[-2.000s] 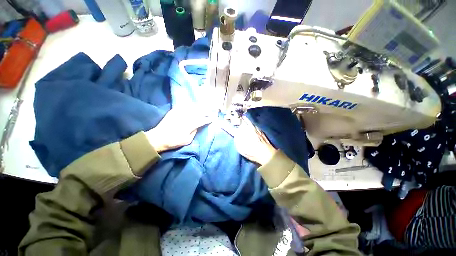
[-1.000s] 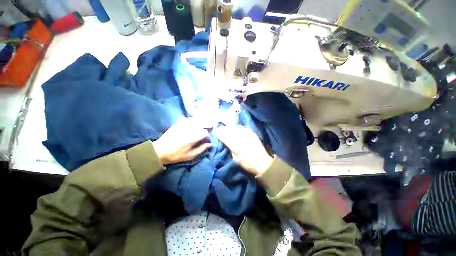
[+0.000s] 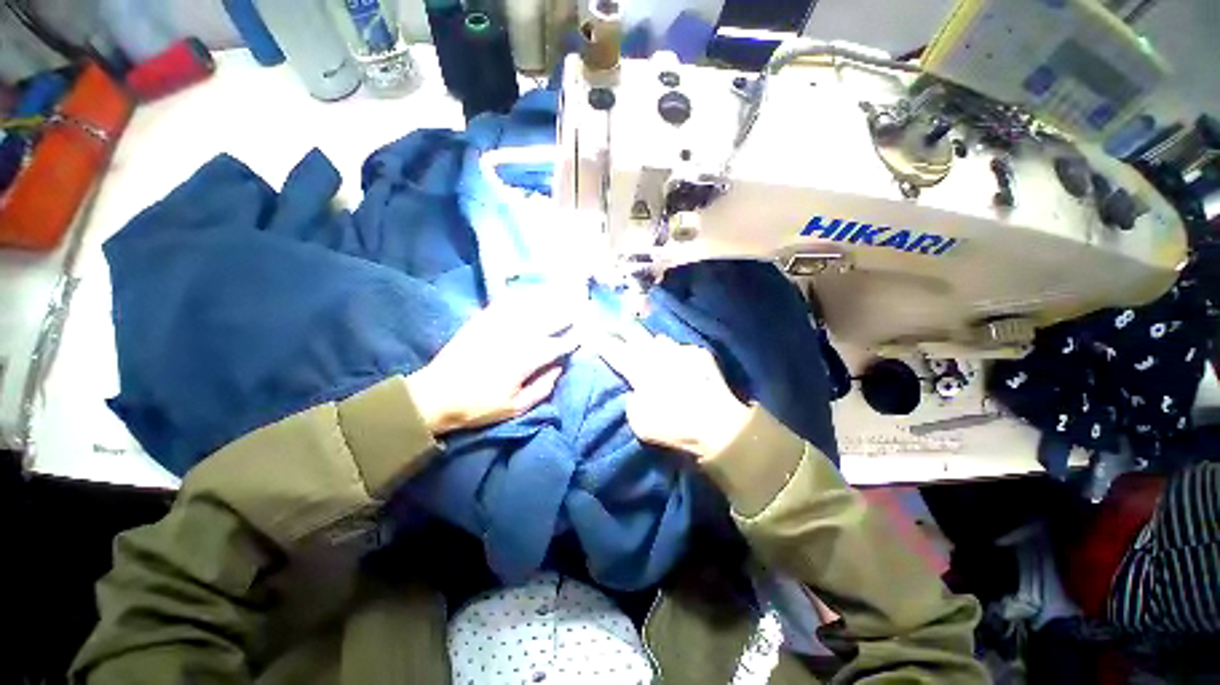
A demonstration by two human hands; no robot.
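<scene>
A large blue garment (image 3: 294,315) lies bunched over the table and hangs over its front edge. The white sewing machine (image 3: 763,221) with HIKARI lettering stands over it; lamp glare washes out the needle area. My left hand (image 3: 502,364) lies on the cloth just in front and left of the needle area, its fingertips on the cloth. My right hand (image 3: 669,388) is close beside it on the right, fingers bent on the same cloth. The fingertips of both hands are partly lost in the glare.
An orange tray (image 3: 60,167) and a red thread cone (image 3: 170,67) are far left. Bottles (image 3: 311,54) and a dark thread cone (image 3: 482,67) stand behind. A black disc (image 3: 891,387) lies below the machine arm. Dark printed cloth (image 3: 1104,381) hangs at the right.
Both hands have come back from beside the needle toward me and closer together. The cloth in front of them is more bunched. The camera view has shifted slightly.
</scene>
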